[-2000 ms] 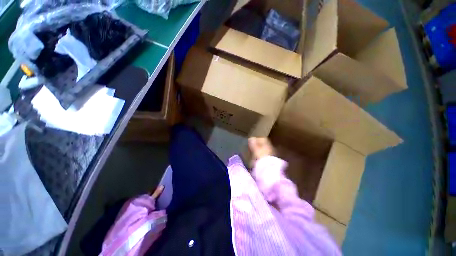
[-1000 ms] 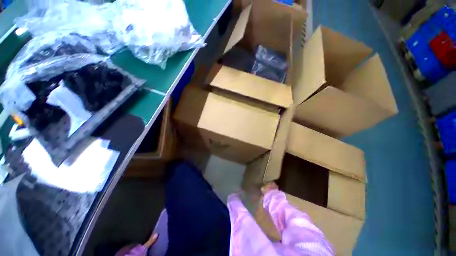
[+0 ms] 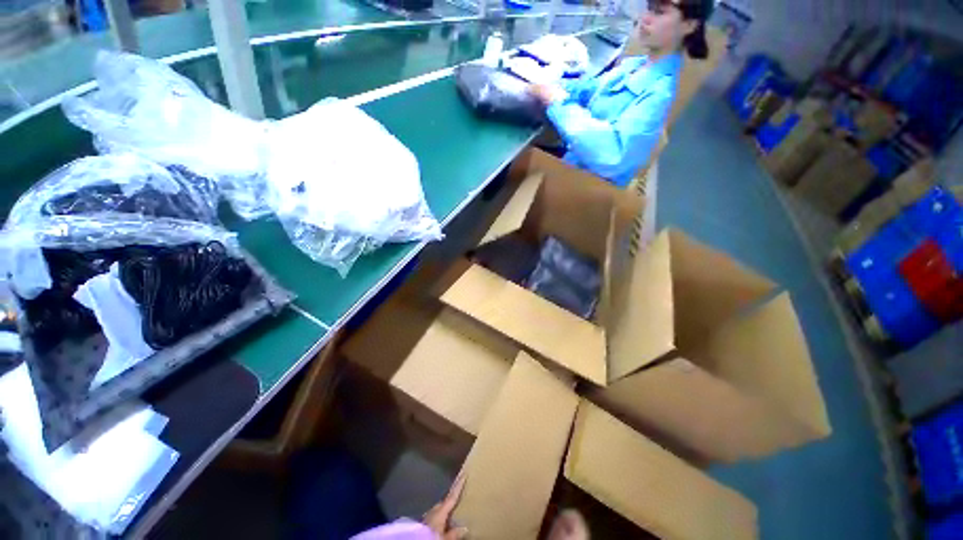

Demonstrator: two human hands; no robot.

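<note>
The nearest cardboard carton stands at the bottom centre, its open flaps raised; one flap leans upright to the left, another lies to the right. My left hand, in a pink sleeve, holds the left edge of the upright flap. My right hand is blurred and cut off by the bottom edge, at the carton's opening; its grip cannot be told.
An open carton holds grey bags; another open carton stands to its right. The green bench at left bears clear bags, a dark tray and white sheets. A person in blue works farther along. Blue crates stand across the aisle.
The view has lifted, bringing the person and farther bench in. My left hand has left the purple stool and is on the flap. My right hand has moved to the carton's opening.
</note>
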